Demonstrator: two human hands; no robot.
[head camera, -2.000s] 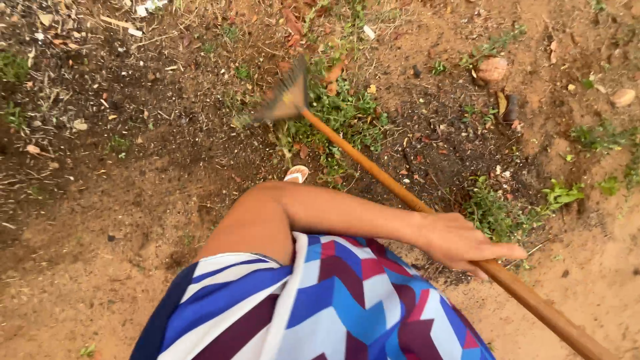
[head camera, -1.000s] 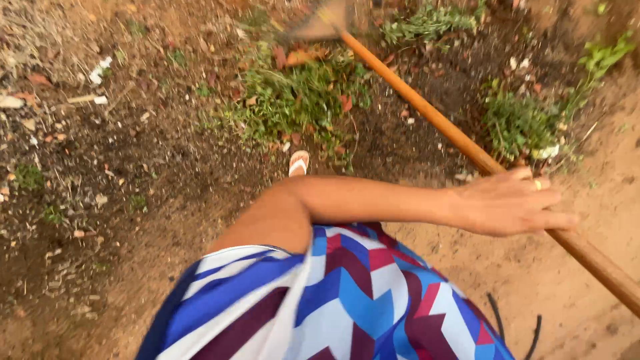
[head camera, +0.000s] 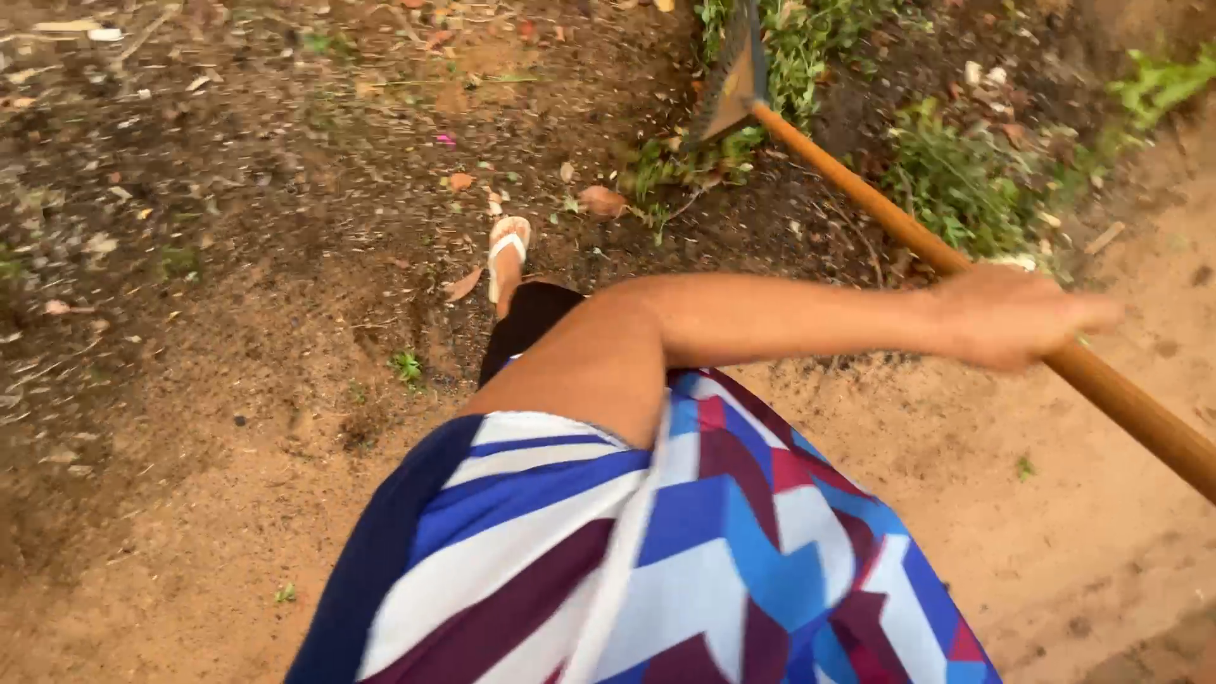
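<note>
My left hand [head camera: 1016, 318] is closed around the wooden handle of a rake [head camera: 883, 209], with my arm crossing in front of my body. From the upper middle, the handle slants down to the right edge, where its far end is out of frame. The rake's fan-shaped head [head camera: 736, 85] rests on or just above green weeds [head camera: 817, 47], its toothed edge facing left. My right hand is outside the view. The hand and the rake head are slightly blurred.
My sandalled foot [head camera: 508, 249] stands on brown soil left of the rake head. More weeds [head camera: 959, 176] grow right of the handle, beside sandy ground [head camera: 1073, 532]. Dry leaves [head camera: 601, 201] and small litter [head camera: 104, 35] lie scattered about.
The rake head has moved right in view since one second ago, and its toothed edge now faces left. My left hand has kept its hold on the handle. The view has shifted.
</note>
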